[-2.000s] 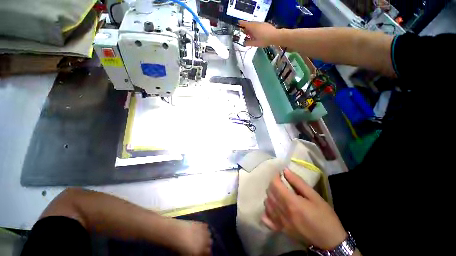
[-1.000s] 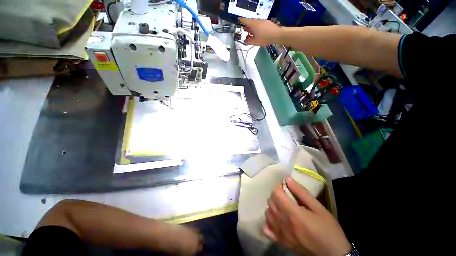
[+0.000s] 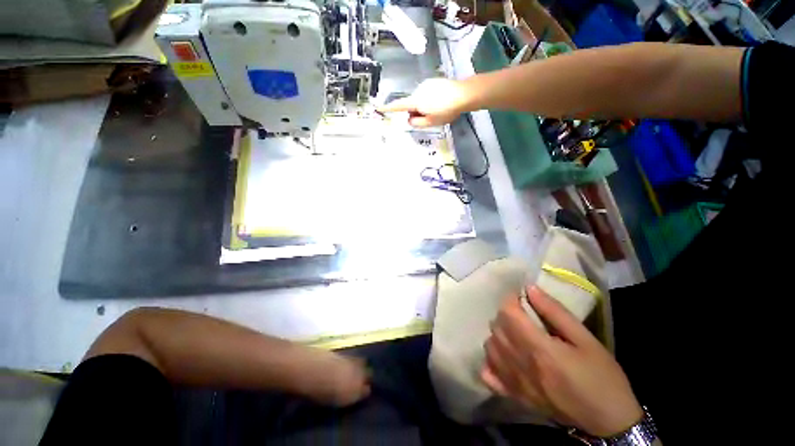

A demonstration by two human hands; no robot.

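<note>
My left hand [image 3: 347,383] is blurred over the dark area below the table edge; its fingers are unclear. My right hand does not show. A watch-wearing hand [image 3: 567,370], which looks like the other person's, pinches a beige bag body [image 3: 466,335] with a yellow strip and a grey-beige flap [image 3: 471,260], at the table's front edge. The white sewing machine head [image 3: 261,74] stands over a brightly lit white sheet [image 3: 349,200]. The other person's second hand [image 3: 433,103] points beside the needle area. Thin dark snips [image 3: 449,184] lie on the sheet.
A dark plate [image 3: 148,200] lies left of the sheet. Beige pieces [image 3: 65,52] are stacked at upper left. A green tool tray [image 3: 523,131] stands right of the plate. The other person's dark-clothed body [image 3: 723,287] fills the right side. A blue crate [image 3: 664,157] is behind.
The other person's extended hand has left the screen area and come down beside the needle area. The view has shifted, and the screen no longer shows. The watch-wearing hand keeps hold of the bag body.
</note>
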